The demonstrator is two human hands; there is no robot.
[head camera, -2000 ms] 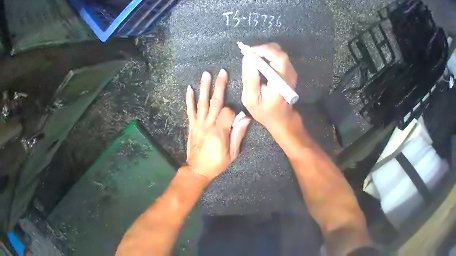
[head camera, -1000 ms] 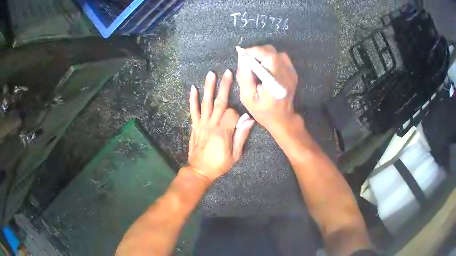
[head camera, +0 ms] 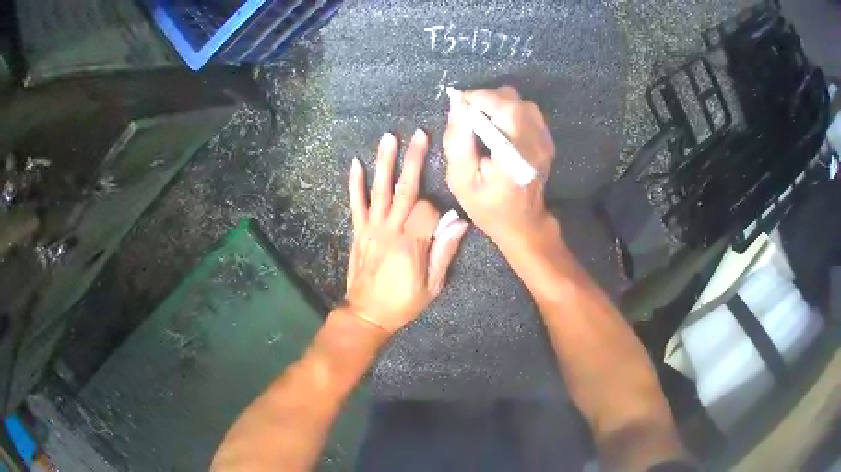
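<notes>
A dark grey speckled panel (head camera: 387, 101) lies in front of me, with "TS-13736" in white handwriting near its far edge and a small white mark below it. My right hand (head camera: 503, 152) grips a white marker (head camera: 498, 143), its tip touching the panel at the small mark. My left hand (head camera: 396, 235) lies flat on the panel, palm down, fingers spread, the thumb close to the palm. Whether anything is under the left palm is hidden. The panel's support is hidden.
A blue crate (head camera: 198, 57) stands at the top left. A green plate (head camera: 217, 323) is at the lower left. Black grid frames (head camera: 738, 111) are at the right. A white bundle with a black strap (head camera: 738, 350) lies at the lower right.
Below the written line, a small white mark has appeared and gained a stroke. The marker has moved slightly down, then right. The left hand stays flat on the panel.
</notes>
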